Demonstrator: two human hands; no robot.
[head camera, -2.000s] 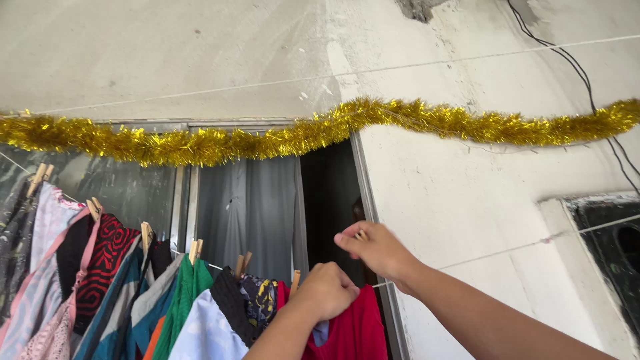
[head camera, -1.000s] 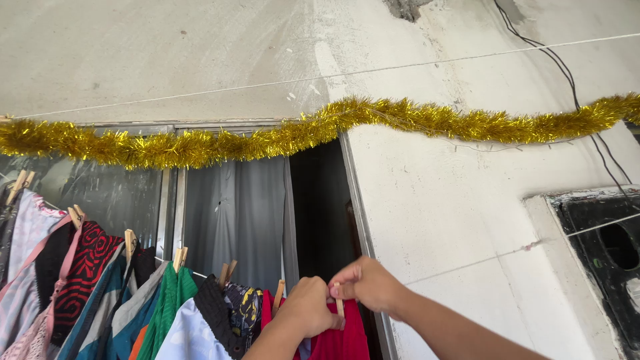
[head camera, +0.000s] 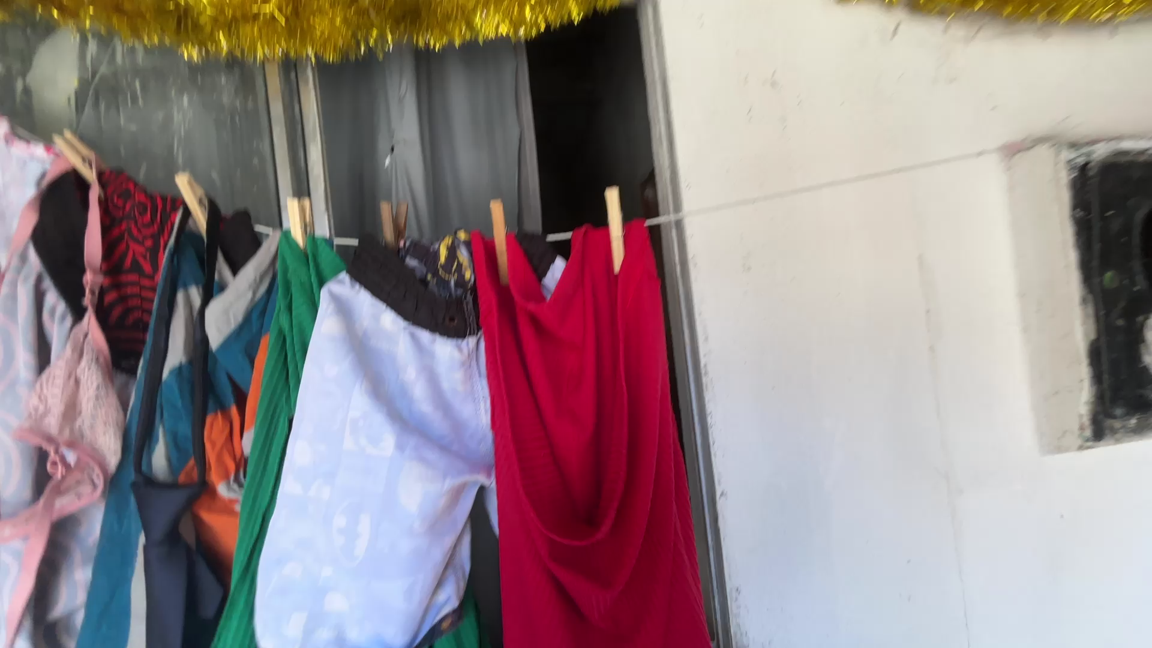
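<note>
Neither of my hands is in the head view. A red cloth garment hangs from the clothesline, held by one wooden clothespin at its left corner and another wooden clothespin near its right corner. Its top edge sags between the two pins. Directly left of it are light blue printed shorts with a dark waistband, then a green garment. Farther left hang a teal, grey and orange garment, a pink lace bra and a red and black patterned cloth.
Gold tinsel runs across the top. Behind the clothes are a window with a grey curtain and a dark gap beside its metal frame. A whitish wall stands at the right, with a dark framed opening in it.
Both hands, earlier at the line over the red garment with a clothespin between them, have left the view. The red garment now hangs from two pins. The view has tilted down.
</note>
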